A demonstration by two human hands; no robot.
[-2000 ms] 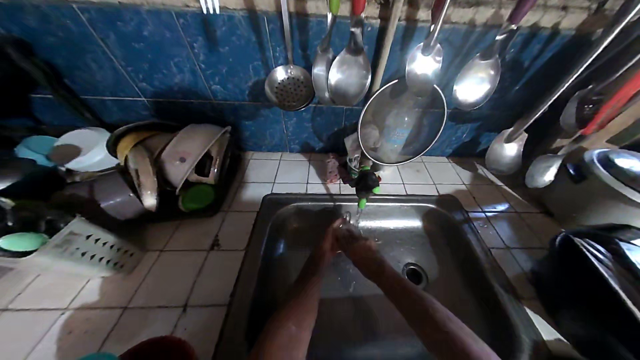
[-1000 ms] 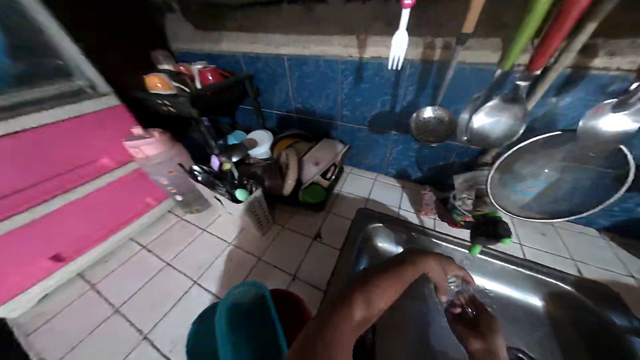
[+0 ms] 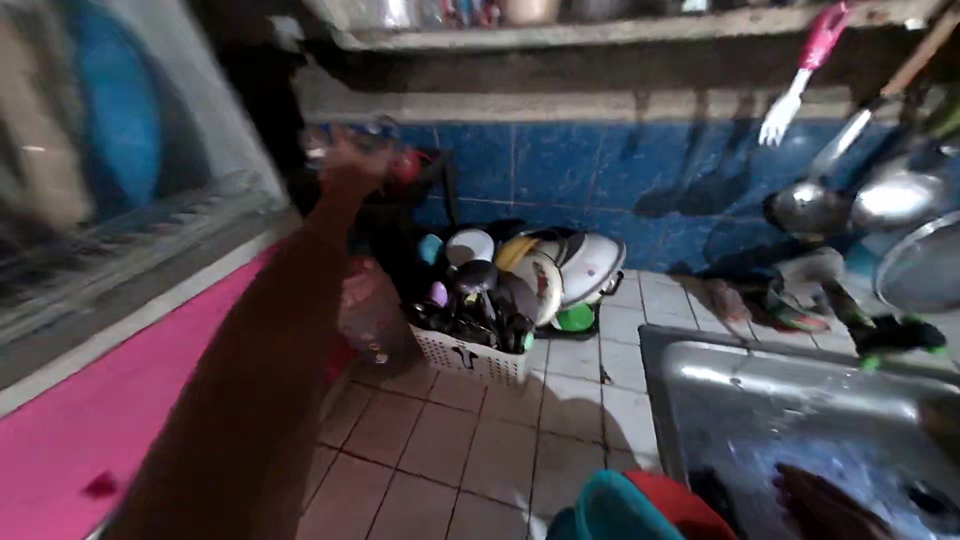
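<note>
My left hand [image 3: 356,161] reaches far to the back left, over a dark rack [image 3: 409,195] that holds cups, among them a red one [image 3: 407,166]. The hand is blurred; something clear and glass-like [image 3: 382,129] shows at its fingers, but whether it is gripped cannot be told. My right hand [image 3: 825,499] is low over the steel sink [image 3: 765,390], partly cut off by the bottom edge, with nothing seen in it. Pale, wet-looking patches show on the basin floor beside the drain [image 3: 930,496].
A white perforated basket [image 3: 480,361] of utensils stands on the tiled counter, beside a rack of plates [image 3: 592,266]. A pink-tinted container [image 3: 375,315] is under my left forearm. Teal [image 3: 622,510] and red [image 3: 675,502] tubs sit left of the sink. Ladles [image 3: 810,202] hang at right.
My hands were together over the sink; now the left is at the cup rack on the left, and the right remains low over the sink. The view has swung left.
</note>
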